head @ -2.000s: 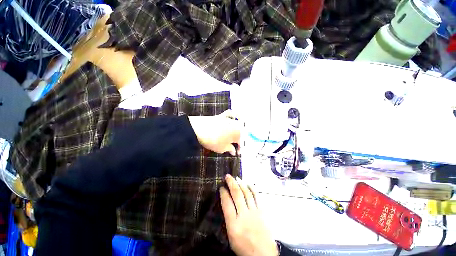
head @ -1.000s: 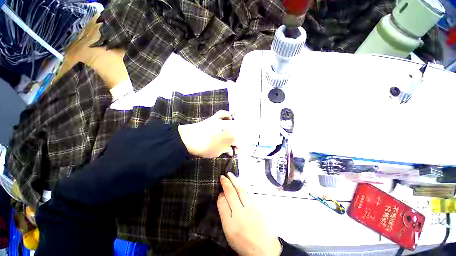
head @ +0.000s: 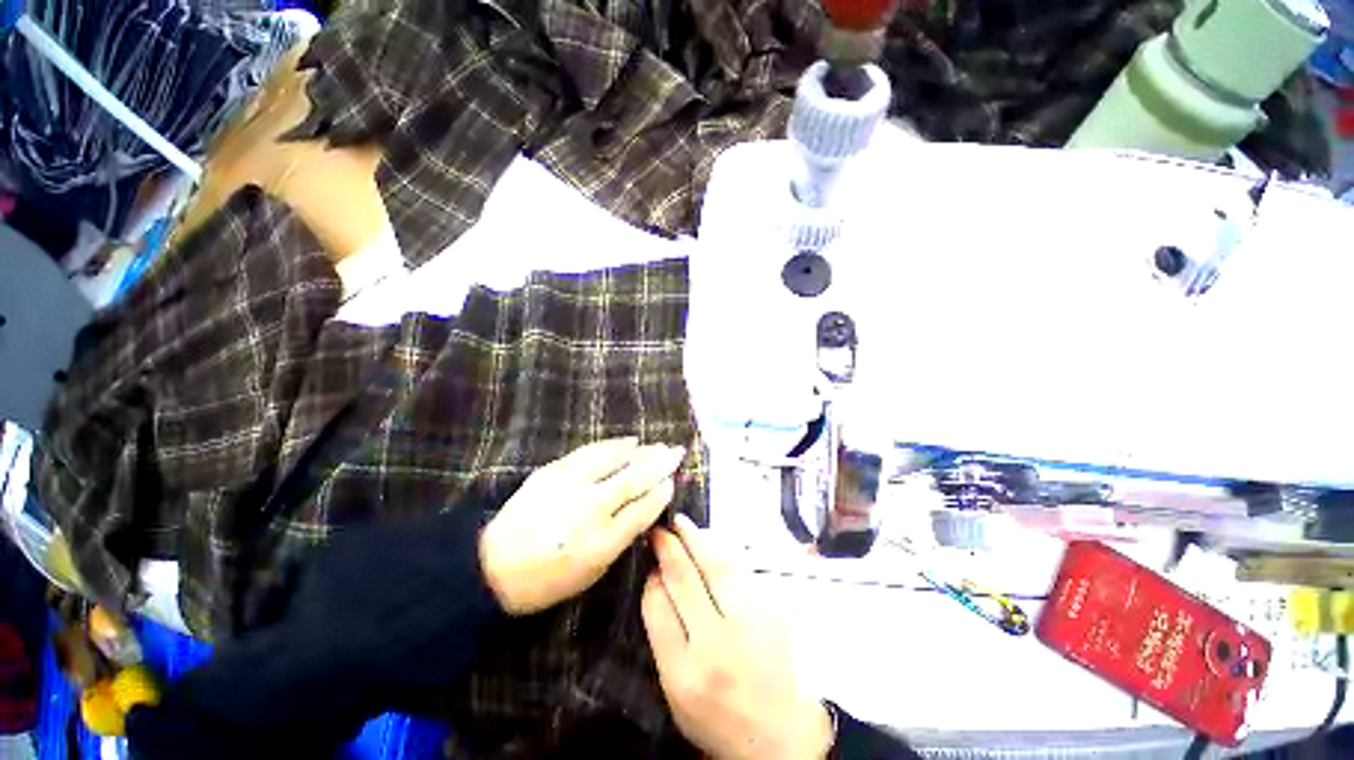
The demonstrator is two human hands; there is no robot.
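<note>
The brown-olive plaid cloth (head: 431, 401) lies left of the white sewing machine head (head: 1010, 327), its right edge running along the machine. My left hand (head: 579, 523) lies on the cloth with its fingers at that edge, below the needle side. My right hand (head: 720, 646) is just below and right of it, fingertips on the cloth edge. The fingertips of both hands nearly meet. Whether either hand pinches the cloth is hard to tell. The presser foot and needle tip are hidden under the head.
A red phone (head: 1151, 639) and small thread snips (head: 973, 601) lie at the lower right. A pale green thread cone (head: 1188, 82) stands behind the head. A plaid pile (head: 594, 89) lies behind. A blue bin (head: 401, 738) is below the table's left side.
My left hand has moved down and left along the cloth edge, close to my right hand, uncovering the plaid above. My right hand has barely moved. The view has shifted slightly.
</note>
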